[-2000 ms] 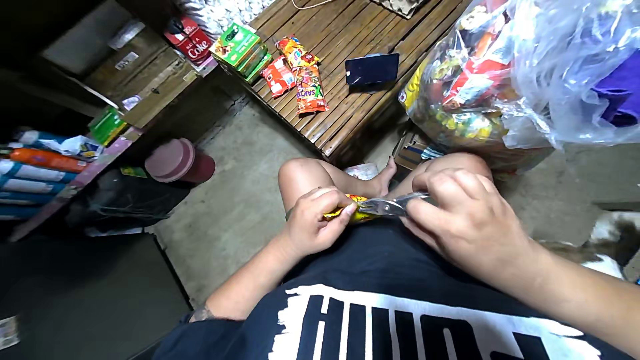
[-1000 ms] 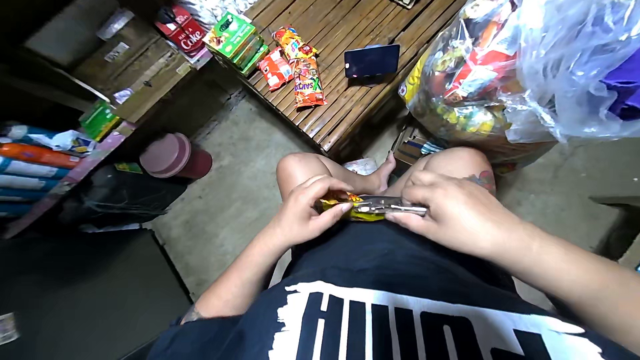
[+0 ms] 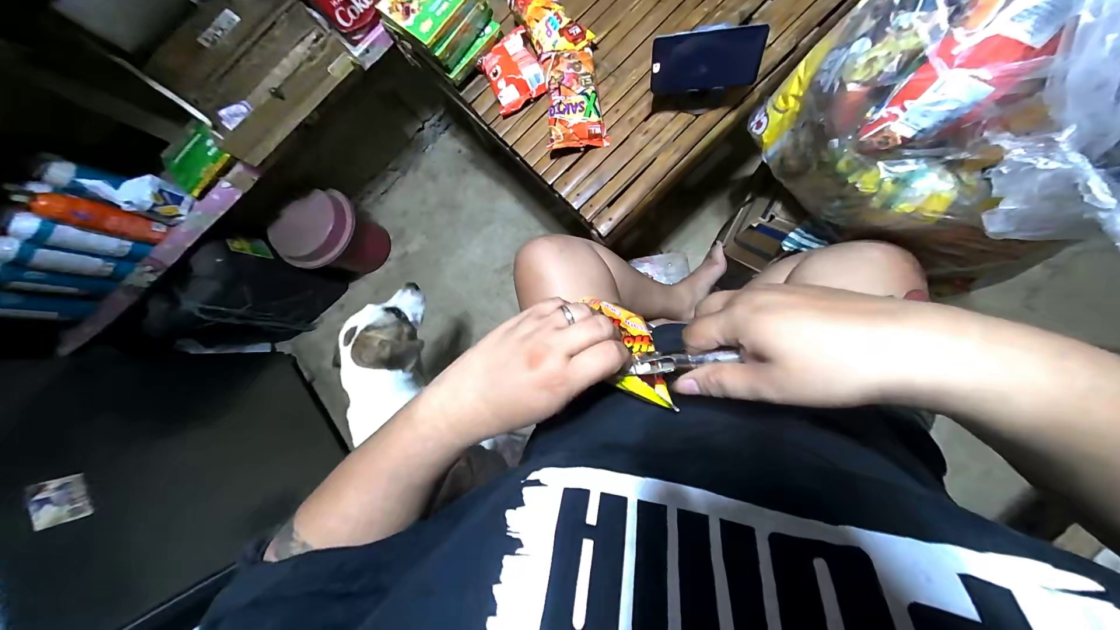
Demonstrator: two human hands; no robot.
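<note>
Over my lap, my left hand (image 3: 547,359) holds a yellow and red snack packet (image 3: 643,389), its fingers covering much of it. From the right, my right hand (image 3: 761,346) grips a shiny metal hand tool (image 3: 678,360), which looks like a stapler or pliers; its exact kind is unclear. The tool's front end meets the packet beside my left fingers. Most of the handle is hidden in my right palm.
A slatted wooden bench (image 3: 612,188) ahead bears snack packets (image 3: 576,101), green boxes (image 3: 446,35) and a dark phone or tablet (image 3: 709,61). A large plastic bag of packets (image 3: 919,166) stands at right. At left are a dog (image 3: 381,359) and a lidded pink bin (image 3: 324,232).
The dog has come into view at left. My left hand has turned so that its back shows more over the packet. The tool stays in my right hand.
</note>
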